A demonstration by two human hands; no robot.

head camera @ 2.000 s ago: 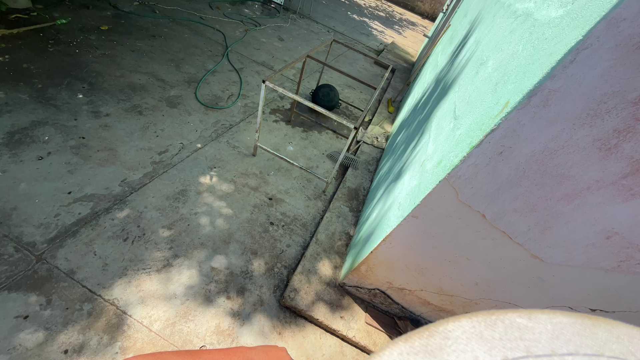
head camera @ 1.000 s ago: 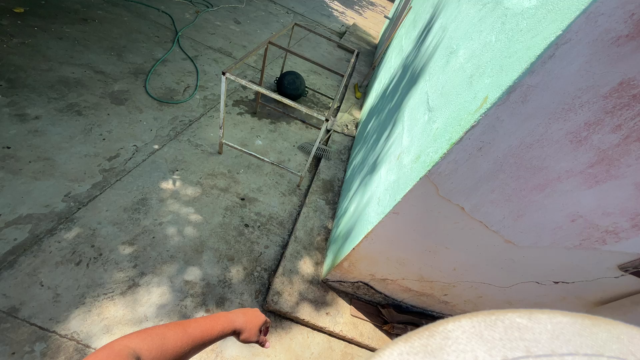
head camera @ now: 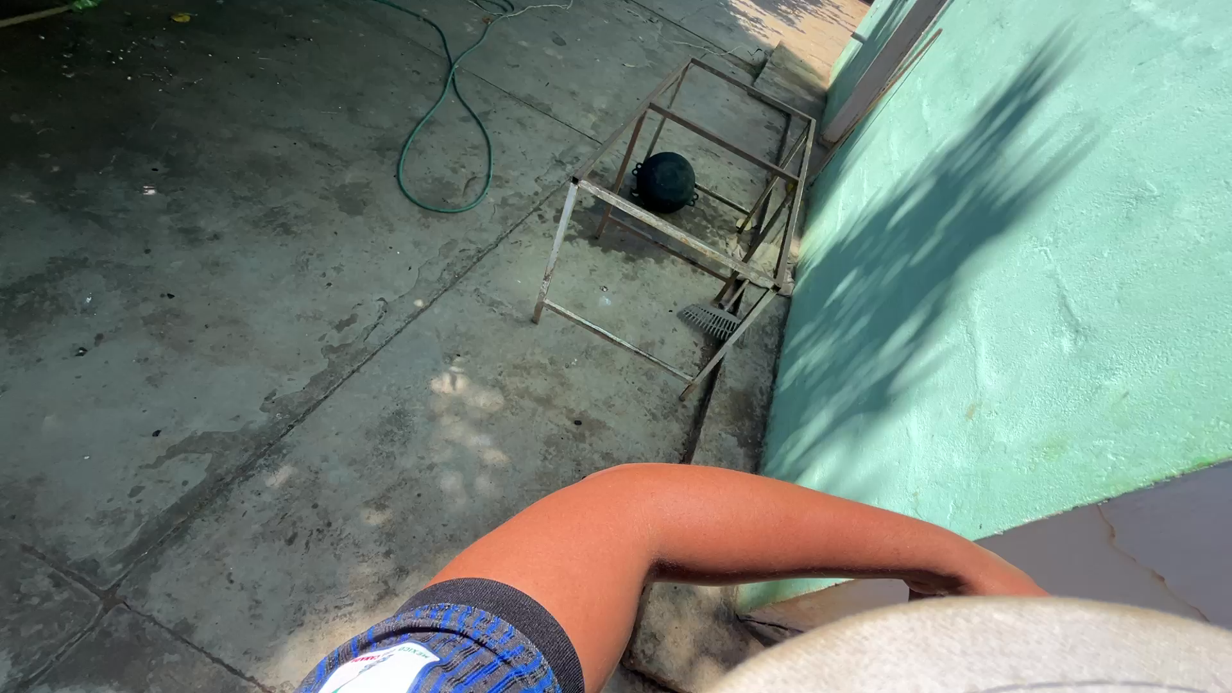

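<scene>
My left arm comes in from the bottom, bent at the elbow, under a blue and dark patterned sleeve. The forearm crosses to the right, where my left hand (head camera: 996, 576) is partly hidden behind a pale, blurred, fabric-like edge (head camera: 972, 650) very close to the camera. Its fingers do not show, nor whether it holds anything. My right hand is out of view. Beyond the arm stands a rusty metal frame (head camera: 679, 229) with a dark round pot with small handles (head camera: 665, 182) seen through its bars. A rake head (head camera: 710, 320) lies at the frame's near right corner.
A green hose (head camera: 489, 154) lies looped on the stained concrete floor (head camera: 289, 318). A mint-green wall (head camera: 1011, 318) rises on the right, with a cracked pale lower part (head camera: 1155, 539). A low concrete ledge (head camera: 736, 404) runs along its foot.
My left arm has come further into view, and its hand has moved from above the floor at the bottom to the right, behind the pale edge. The view has shifted.
</scene>
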